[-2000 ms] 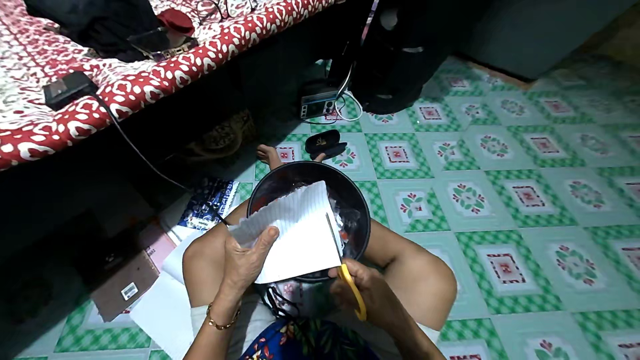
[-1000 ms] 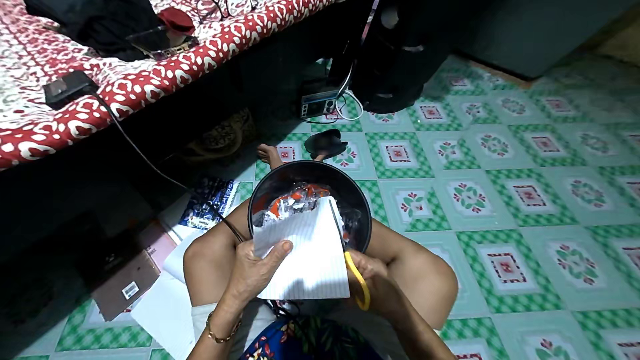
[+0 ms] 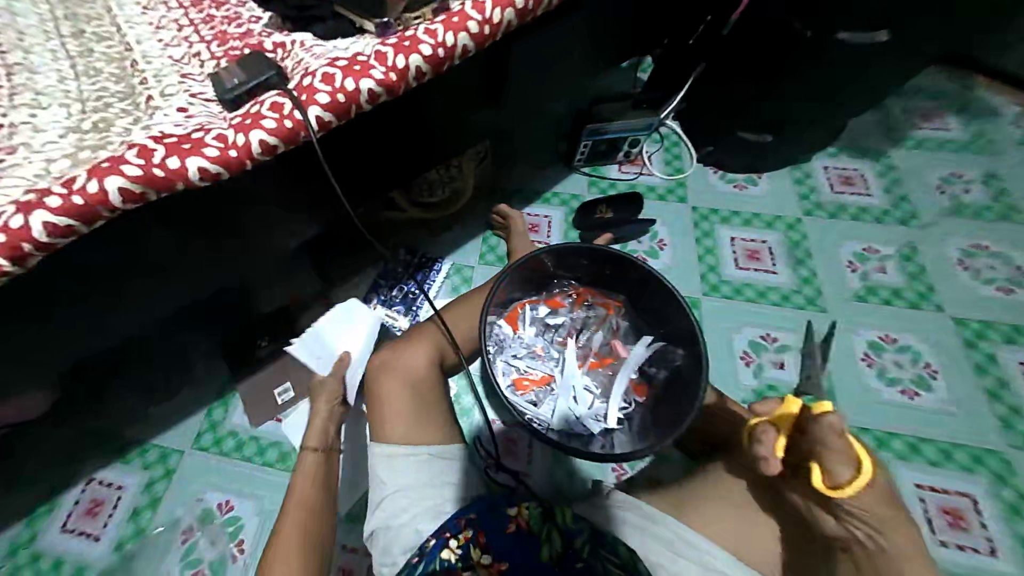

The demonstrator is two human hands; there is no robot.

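Observation:
My left hand grips a folded sheet of white paper with a jagged edge, out to the left beside my knee. In my right hand is a pair of scissors with yellow handles, blades pointing up and slightly apart, to the right of the bin. Between my legs stands a round black bin. Inside it lie cut white paper strips and crumpled clear plastic with orange parts.
A black cable runs from an adapter on the red-and-white bedspread down across my leg. A brown folder and papers lie at left. Beyond the bin are a dark open case and a device with a white cord.
Both hands have moved apart from over the bin, the left with the paper to the left, the right with the scissors to the right. The strips in the bin now show.

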